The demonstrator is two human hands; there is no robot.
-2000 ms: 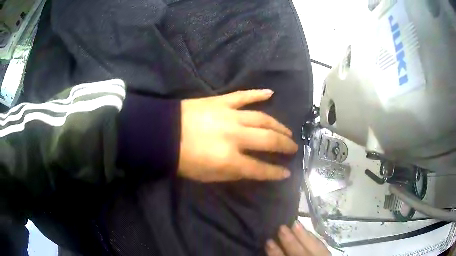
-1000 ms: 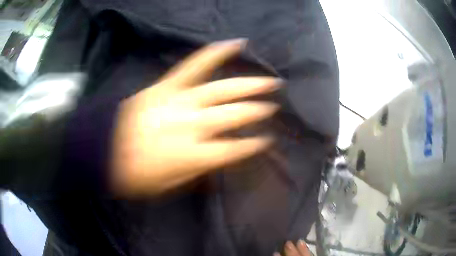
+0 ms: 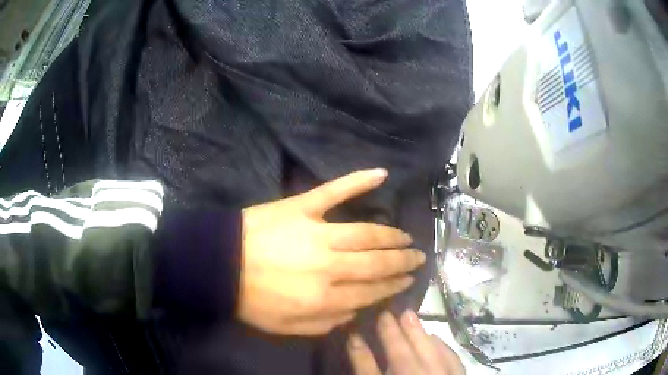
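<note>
A large black garment (image 3: 315, 95) covers the left and middle of the view, with creases and pale stitch lines at far left. My left hand (image 3: 329, 264) comes in from the left and lies flat on it, fingers apart, thumb hidden. My right hand (image 3: 410, 348) is cut off by the bottom edge; its fingertips rest on the cloth near my left fingers, and its grip is hidden. The off-white JUKI sewing machine head (image 3: 513, 139) is at right. The presser foot area (image 3: 443, 187) meets the cloth's right edge; the needle is not clear.
The shiny metal needle plate (image 3: 480, 223) lies right of the cloth edge. Green looped handles (image 3: 586, 304) lie on the machine bed at lower right. Ruler marks (image 3: 622, 362) run along the white table at bottom right. A pale, blurred surface (image 3: 47, 55) shows at upper left.
The garment has shifted and creased differently under the hands. My left hand moved away, blurred, then came back flat, lower than at first. My right hand shows more, closer to the left.
</note>
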